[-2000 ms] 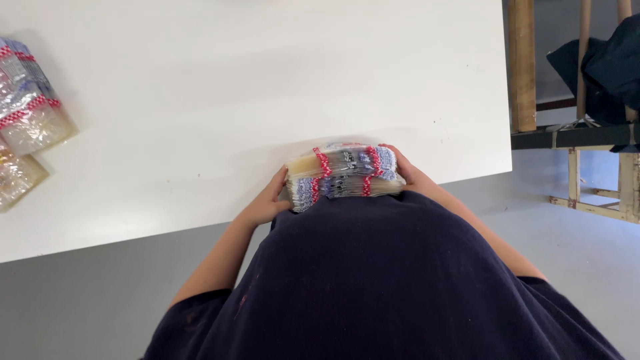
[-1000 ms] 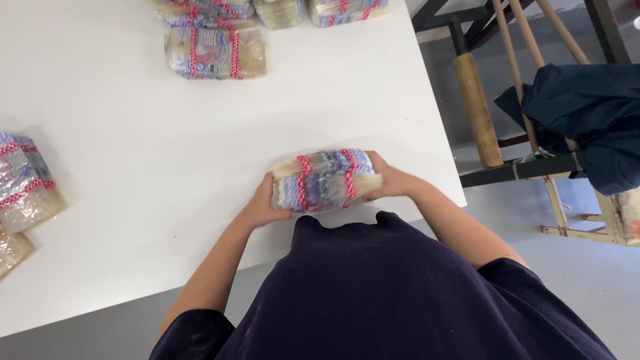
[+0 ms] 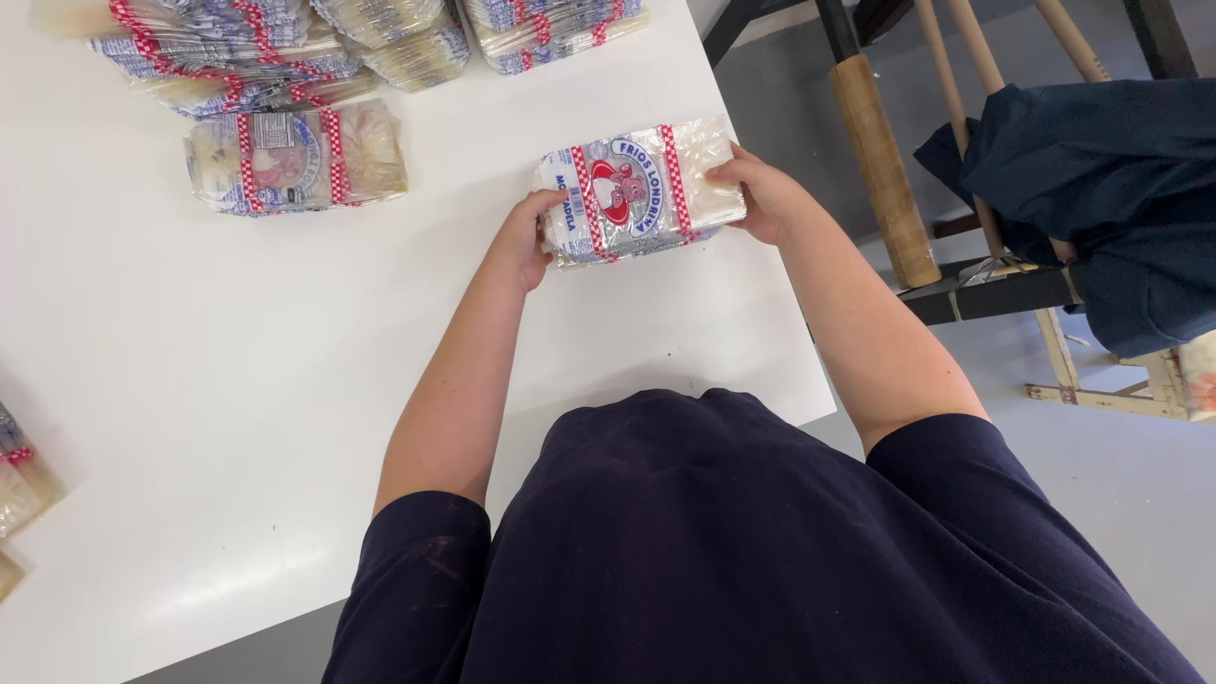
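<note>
A stack of printed clear plastic packaging bags [image 3: 627, 190], with red checkered bands and a pig drawing, is between my two hands over the white table near its right edge. My left hand [image 3: 527, 239] grips the stack's left end, thumb on top. My right hand [image 3: 763, 198] holds the right end, its thumb on the plain clear part. The fingers under the stack are mostly hidden. To the left, a similar stack of bags [image 3: 296, 160] lies flat on the table, apart from the held one.
More bag stacks [image 3: 408, 47] lie along the top of the white table [image 3: 285, 380], and others [image 3: 21, 475] at its left edge. Beyond the right edge stand a dark metal frame with a brown roller [image 3: 883, 171], wooden poles, a dark cloth [image 3: 1111, 209] and a worn wooden stool [image 3: 1111, 394].
Both hands have moved the stack away from my body, farther over the table. Its broad printed face now shows, where edges of the bags showed before. The view has shifted.
</note>
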